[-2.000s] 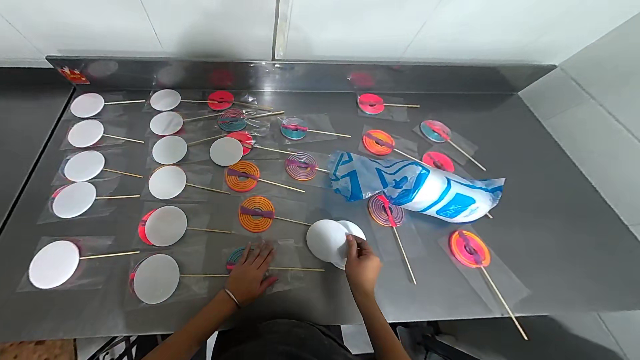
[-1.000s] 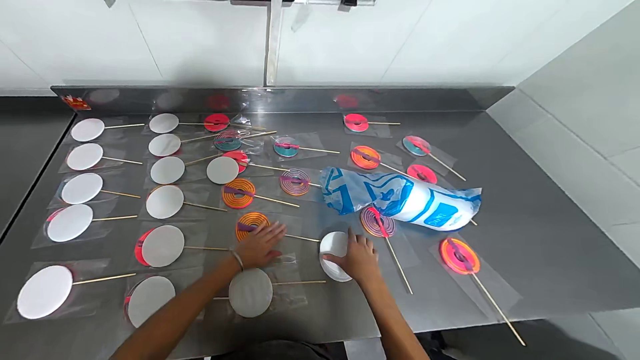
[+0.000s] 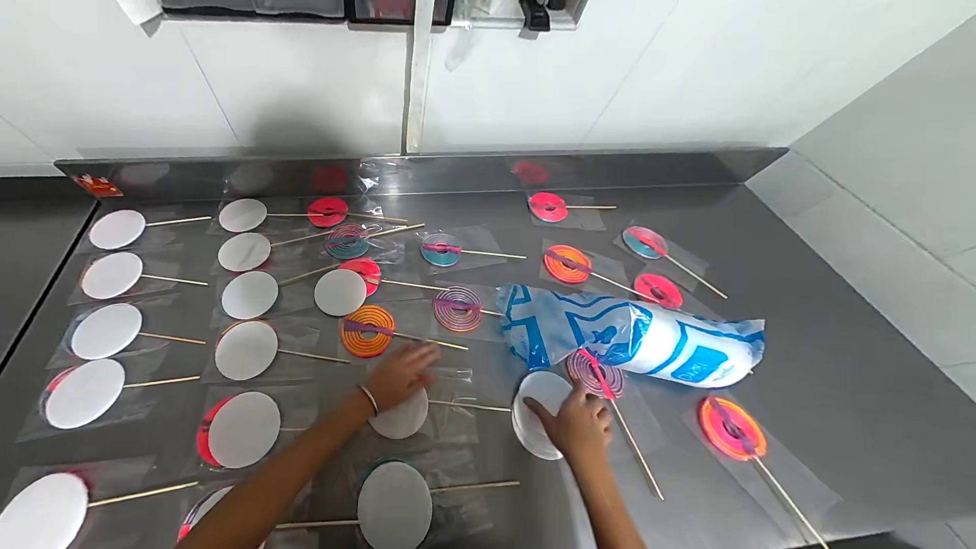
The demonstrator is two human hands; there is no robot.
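Note:
My left hand (image 3: 402, 374) rests over a lollipop in a clear wrapper, its fingers spread at the upper edge of a white round disc (image 3: 399, 416); a wooden stick points right from it. My right hand (image 3: 577, 424) touches a small stack of white discs (image 3: 542, 414) with thumb and fingers; whether it grips one is unclear. Just beyond that hand lies a purple spiral lollipop (image 3: 595, 374). Nearer the front, another white disc (image 3: 394, 505) covers a wrapped lollipop. An orange spiral lollipop (image 3: 367, 331) lies uncovered above my left hand.
Several wrapped lollipops topped with white discs (image 3: 246, 350) form columns at left on the steel table (image 3: 823, 427). A blue-and-white plastic sleeve of discs (image 3: 640, 333) lies right of centre, among uncovered lollipops (image 3: 732, 428). A raised steel edge (image 3: 473, 175) runs along the tiled wall.
The left hand has moved from the front lollipop to the orange one, then to the one between them. White discs now lie on the front and middle lollipops. The right hand stays at the stack.

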